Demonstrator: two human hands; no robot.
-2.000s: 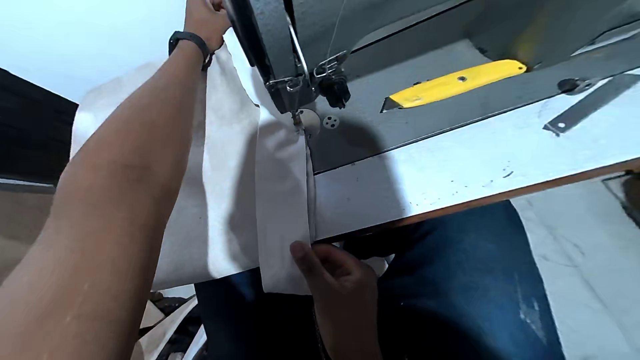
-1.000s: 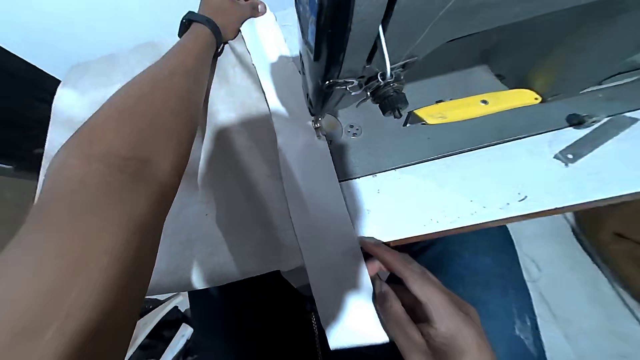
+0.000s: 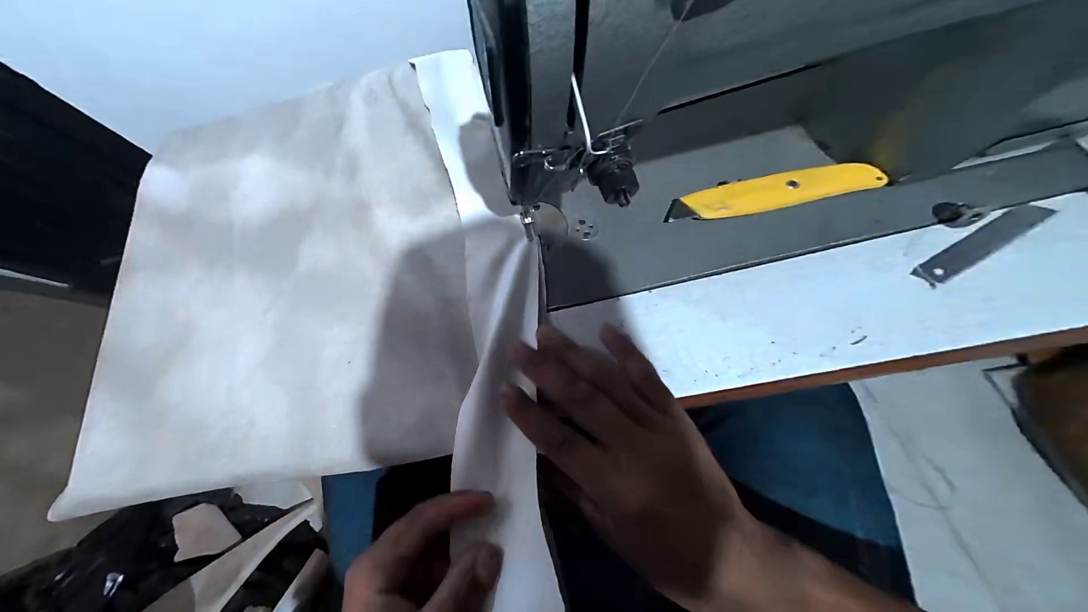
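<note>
A wide pale fabric panel [image 3: 272,289] lies left of the sewing machine's needle and presser foot [image 3: 529,223]. Along its right edge a long pale strip [image 3: 501,476] runs under the foot and hangs down over the table's front edge. My left hand [image 3: 425,552], at the bottom, pinches the strip's left edge between thumb and fingers. My right hand [image 3: 620,442] lies with fingers spread against the strip's right side, just below the foot. The strip bulges in a fold between the foot and my hands.
A yellow utility knife [image 3: 786,191] lies on the grey machine bed [image 3: 697,255]. Right of it, a flat metal blade [image 3: 982,245] rests on the white tabletop [image 3: 765,327]. Pale scraps [image 3: 204,534] and black plastic [image 3: 76,552] are at the lower left.
My left hand has come from the far end of the strip down to its near part. My right hand has moved from the strip's lower edge up closer to the foot, with fingers spread.
</note>
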